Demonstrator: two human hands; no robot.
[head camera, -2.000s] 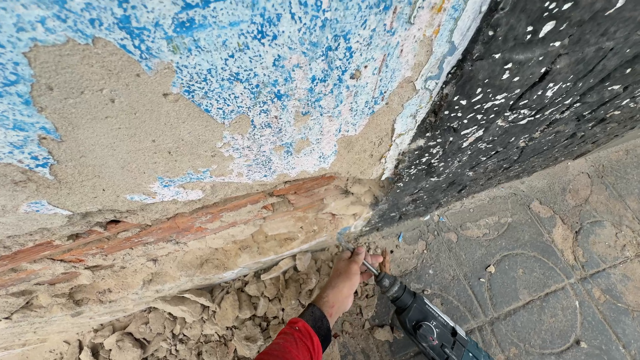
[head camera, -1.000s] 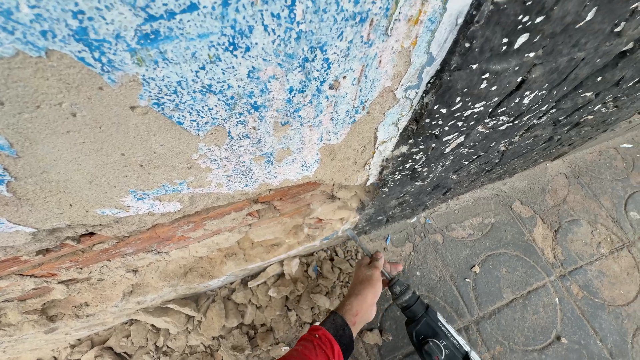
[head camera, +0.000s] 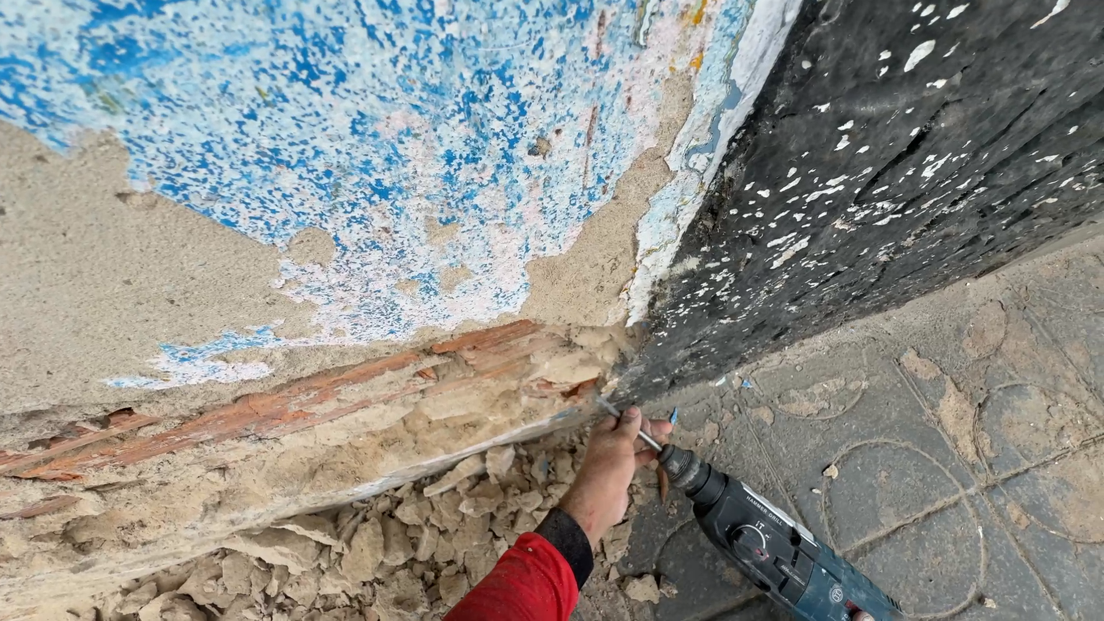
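Observation:
My left hand (head camera: 604, 470), in a red sleeve with a black cuff, is closed around the steel bit (head camera: 634, 424) of a Bosch hammer drill (head camera: 768, 548). The bit's tip meets the broken base of the wall by the corner, where reddish brick (head camera: 580, 388) shows. Of my right hand (head camera: 861, 615), only a fingertip appears at the bottom edge, against the drill's rear body; the rest is out of frame. Above the broken strip (head camera: 362, 448), blue and white paint (head camera: 414, 172) flakes from grey-beige plaster (head camera: 147, 267).
A black wall (head camera: 888, 172) with white specks meets the painted wall at the corner. Plaster rubble (head camera: 371, 552) lies heaped along the wall's foot. Grey paving with circular grooves (head camera: 914, 492) spreads to the right, bearing dirt patches and small chips.
A reddish brick patch now shows beside the bit's tip, where the earlier frames show beige material. My left hand stays on the bit near the corner. The view has shifted slightly.

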